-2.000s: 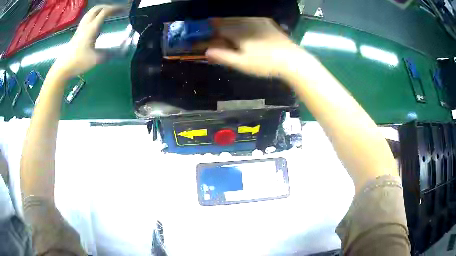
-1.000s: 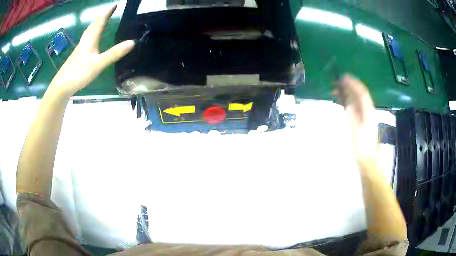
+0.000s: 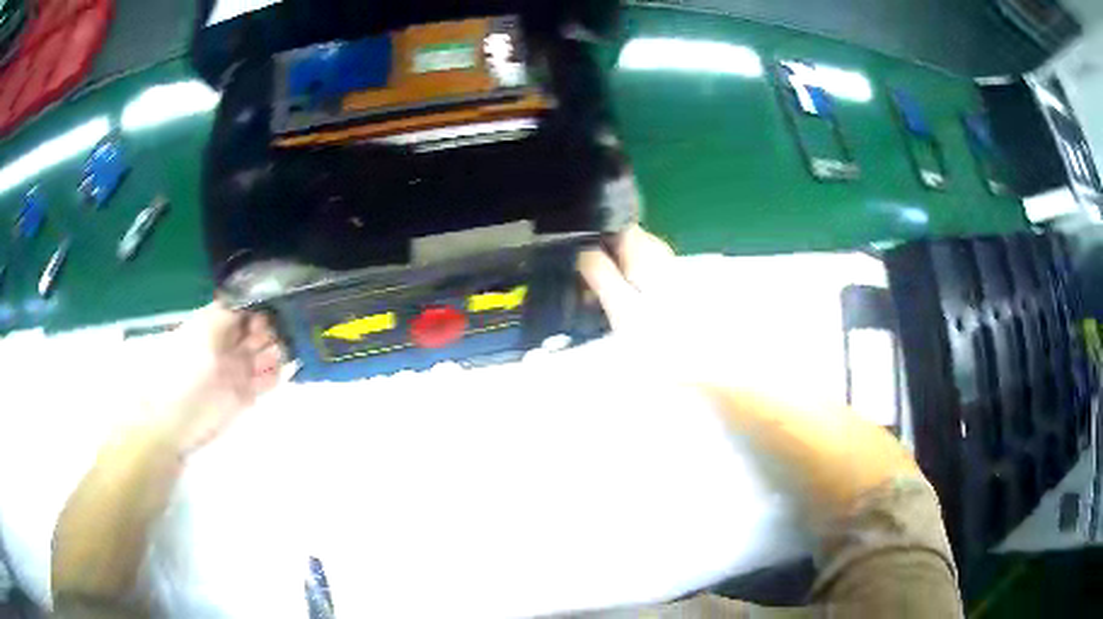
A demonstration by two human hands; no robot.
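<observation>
The black bench press machine (image 3: 399, 194) stands ahead. In its opening a phone frame (image 3: 341, 70) with blue film at its left end lies in the orange-brown press fixture (image 3: 411, 121). The red emergency stop button (image 3: 438, 325) sits between two yellow arrows on the front panel (image 3: 363, 347). My left hand (image 3: 242, 353) is at the machine's lower left side, fingers curled against it. My right hand (image 3: 625, 281) is at the lower right side, fingers bent around the edge. Some fingertips are hidden or washed out by glare. No loose part shows in either hand.
The green belt (image 3: 702, 181) runs behind, with spaced phone frames (image 3: 929, 143) to the right and more at left. Black ribbed trays (image 3: 986, 363) stand at right, beside a dark-edged pale rectangular piece (image 3: 872, 363). A red tray (image 3: 55, 55) is at upper left.
Both hands have come in to the machine's lower sides, the left from above the belt, the right from beside it. The fixture and frame now show in the opening. The camera view has shifted.
</observation>
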